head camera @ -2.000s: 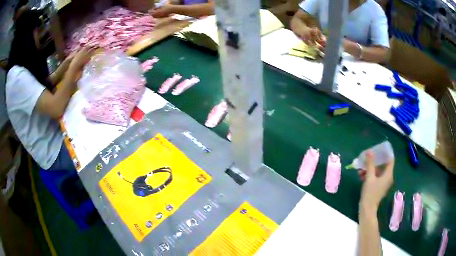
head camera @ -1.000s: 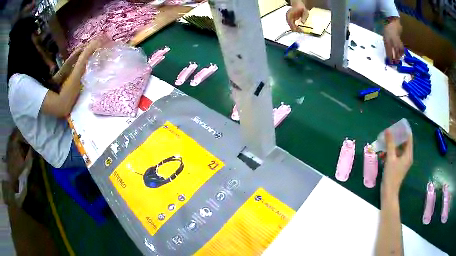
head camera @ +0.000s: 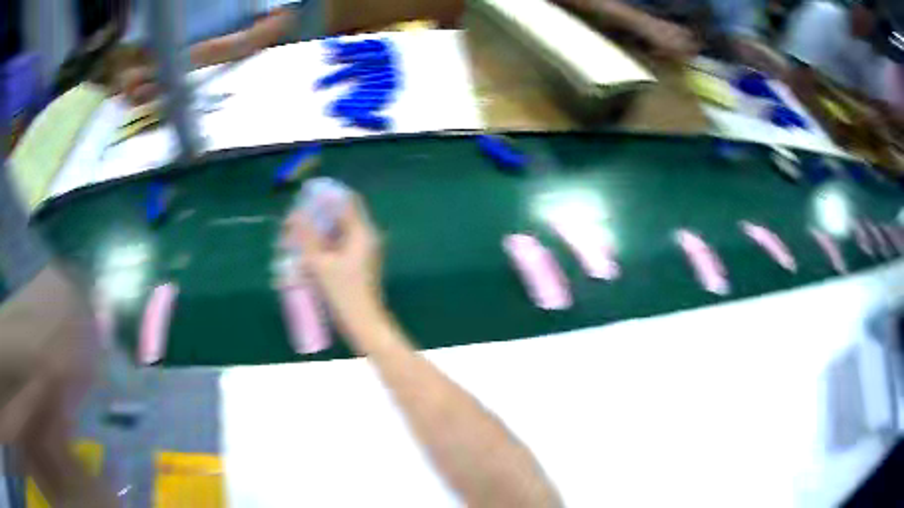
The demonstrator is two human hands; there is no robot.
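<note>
My right hand (head camera: 342,258) is shut on a translucent whitish squeeze bottle (head camera: 323,201) above the green conveyor belt (head camera: 426,268). The bottle's tip is too blurred to make out. A pink plastic part (head camera: 305,319) lies just below the hand, its upper end hidden or blurred. Another pink part (head camera: 157,322) lies to its left, and several more lie spaced along the belt to the right. My left hand (head camera: 40,367) seems to be the large blurred skin-coloured shape cut off by the left edge; its fingers cannot be made out.
Blue cylinders (head camera: 362,84) are piled on the white surface across the belt, and a few (head camera: 503,152) lie on the belt. A person's arm (head camera: 238,42) reaches in at upper left. A white sheet (head camera: 644,407) covers the near bench. A metal upright (head camera: 174,89) stands at upper left.
The view has swung right, showing more belt and blurring. My right hand with the bottle is now left of centre, above a pink part. A blurred skin-coloured shape has entered at left.
</note>
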